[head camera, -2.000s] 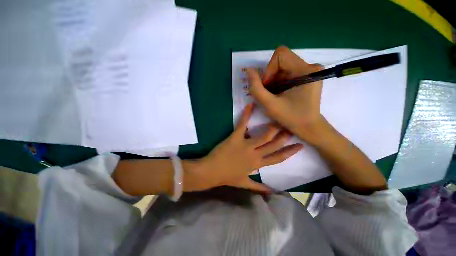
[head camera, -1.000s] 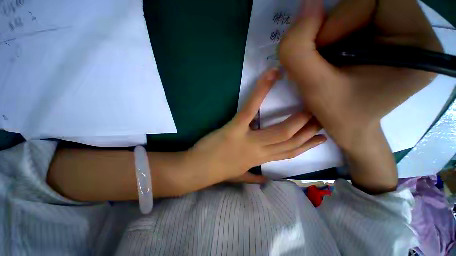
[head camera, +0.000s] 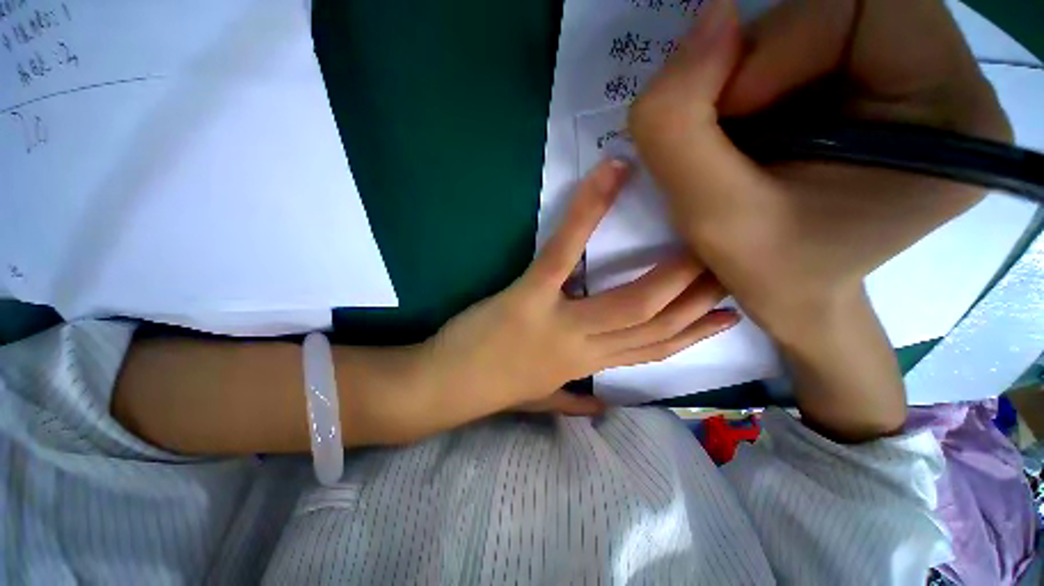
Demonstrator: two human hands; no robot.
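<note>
My right hand [head camera: 790, 172] holds a black pen [head camera: 904, 151] at the upper right, close to the camera; the pen's tip is hidden behind my fingers. A white writing sheet [head camera: 675, 372] lies under both hands, with short lines of black handwriting near its upper left edge. My left hand [head camera: 572, 326] lies on the sheet, fingers spread, holding nothing, with a pale bangle on the wrist. White handwritten sheets [head camera: 229, 218] lie at the left, with writing, a ruled line and a figure beneath it.
The green tabletop [head camera: 424, 172] shows between the papers. A silvery, shiny flat piece [head camera: 985, 332] lies at the right edge. A red object [head camera: 729, 437] is below the table edge. Purple cloth [head camera: 979, 492] shows at the lower right.
The view has moved closer to the papers and hands since the first frame. More short written lines now show on the writing sheet. My left hand stays spread on it.
</note>
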